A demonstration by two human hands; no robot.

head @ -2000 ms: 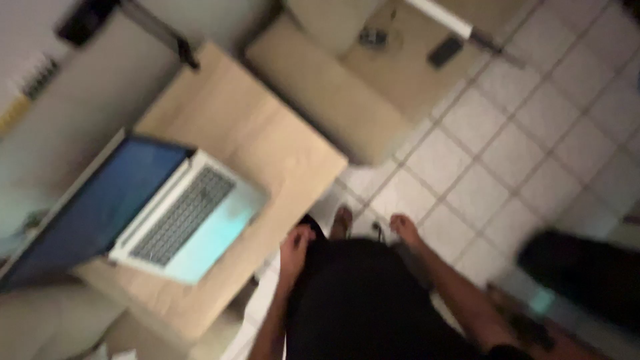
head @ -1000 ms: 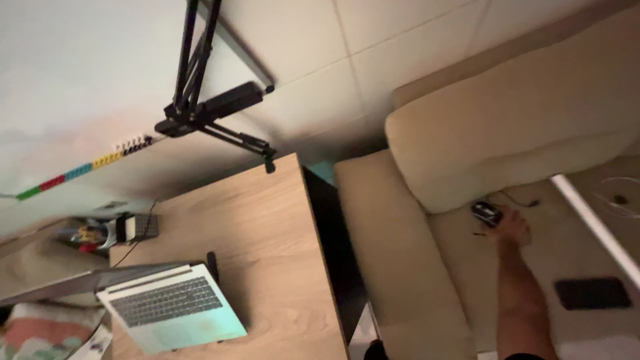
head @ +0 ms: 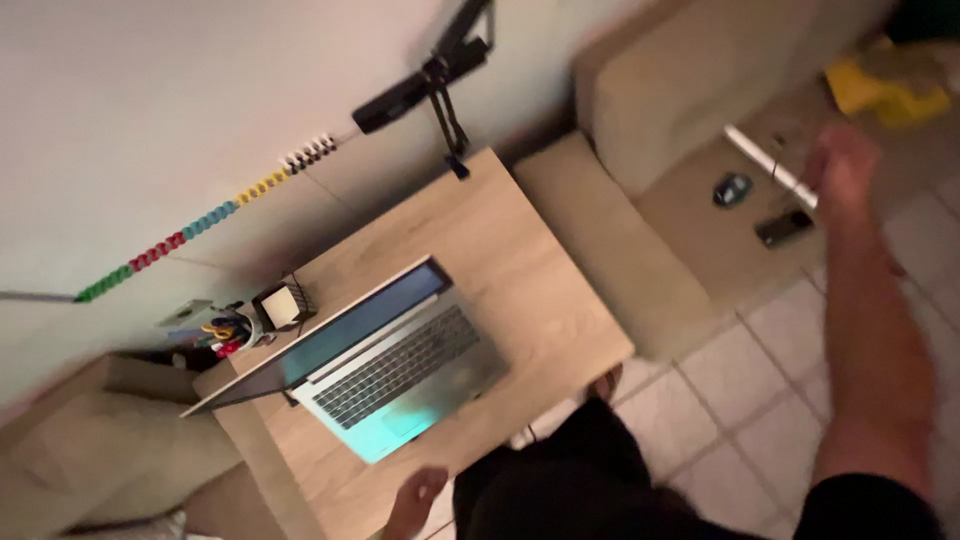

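Note:
My right hand reaches out over the sofa seat at the right, at the near end of a white rod-like bar; blur hides whether its fingers grip it. Left of the hand a small dark device lies on the seat, and below that a black phone-like slab. My left hand hangs near the desk's front edge with its fingers partly curled, and no object is visible in it. On the wooden desk beside it stands an unfolded silver laptop.
A black jointed arm stands at the desk's back corner. A pen cup and a black mesh holder sit behind the laptop. Colored rings cover a cable along the wall. Yellow cloth lies at the far right.
My right hand has moved off the small dark device to the white bar. The device now lies on the seat with no hand on it. My left hand has come into view; the view has swung.

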